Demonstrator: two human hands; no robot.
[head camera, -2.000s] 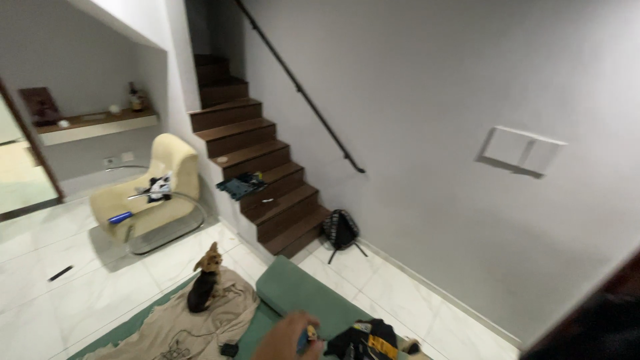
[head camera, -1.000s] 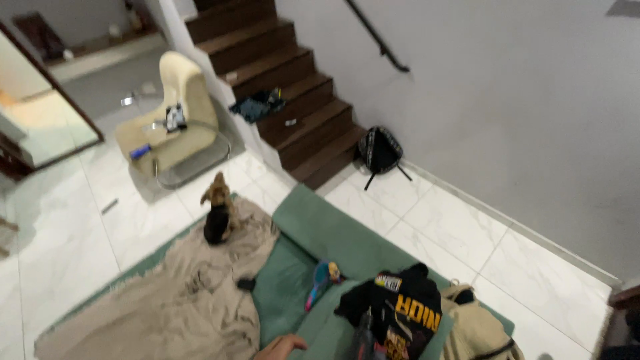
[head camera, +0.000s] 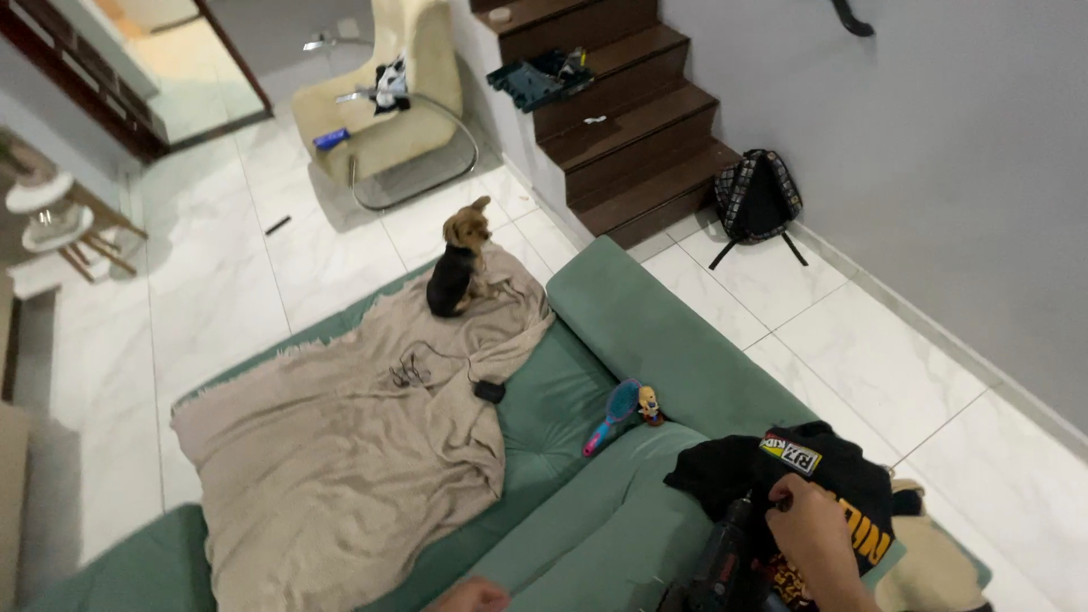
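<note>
Over a black garment with yellow lettering (head camera: 858, 476) on the green sofa (head camera: 680, 340), my right hand (head camera: 807, 527) has its fingers bent together; whether they grip the cloth or something small cannot be told. Just left of that hand lies a dark cordless drill (head camera: 722, 552), its chuck pointing away from me. My left hand (head camera: 472, 595) shows only partly at the bottom edge, over the sofa, and its fingers are cut off by the frame. A blue and pink hairbrush (head camera: 614, 416) lies beside a small toy figure (head camera: 650, 405) at the backrest.
A small dog (head camera: 459, 259) sits on the beige blanket (head camera: 357, 442), near a black power adapter with a cable (head camera: 489, 391). Beyond are a cream chair (head camera: 391, 102), wooden stairs (head camera: 646, 119) and a backpack (head camera: 756, 200) against the wall. A beige bag (head camera: 935, 569) is at the lower right.
The view has tipped down toward the sofa. My right hand is now at the black garment. The toy figure lies beside the hairbrush, as it did one second ago.
</note>
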